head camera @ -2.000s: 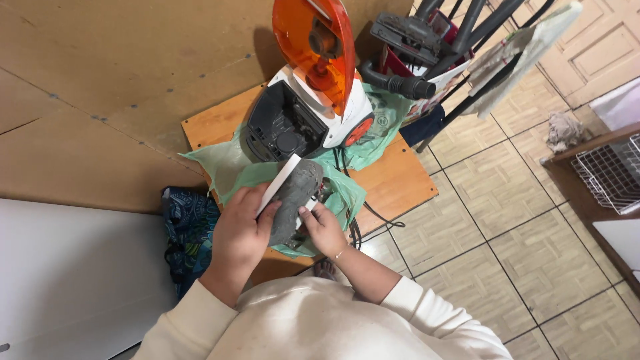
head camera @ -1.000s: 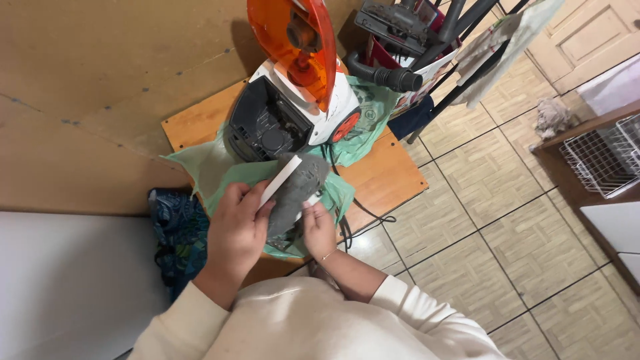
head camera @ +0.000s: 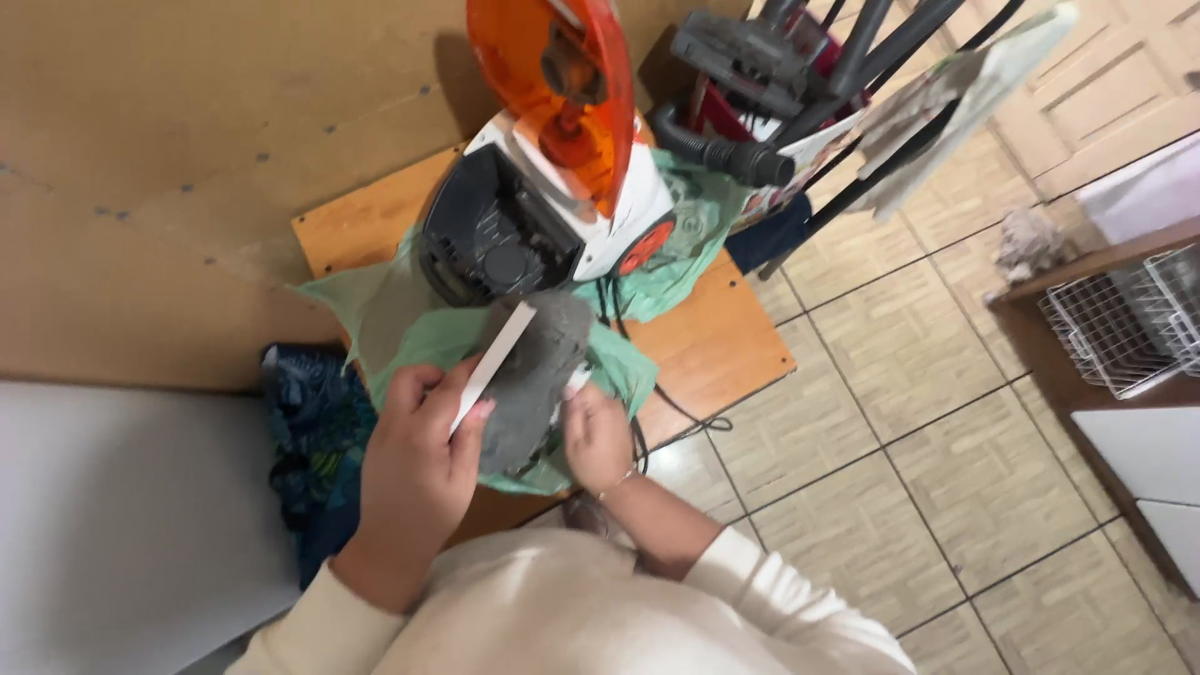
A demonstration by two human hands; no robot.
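A grey, dust-covered vacuum cleaner bag (head camera: 536,375) with a white edge plate (head camera: 494,366) is held over a green plastic bag (head camera: 441,342). My left hand (head camera: 427,445) grips the white plate between thumb and fingers. At the dusty bag's right side, my right hand (head camera: 595,427) pinches a small white part, perhaps the bag's other edge. Just beyond stands a white canister vacuum cleaner (head camera: 642,211) with its orange lid (head camera: 562,84) raised and its dark compartment (head camera: 502,230) exposed. The underside of the dusty bag is hidden.
The vacuum stands on an orange wooden board (head camera: 731,328), and a black cord (head camera: 670,398) trails over its edge. A vacuum hose (head camera: 722,155) and floor head (head camera: 741,56) lie behind right. Blue patterned fabric (head camera: 309,431) hangs at left; a wire basket (head camera: 1116,328) is at right.
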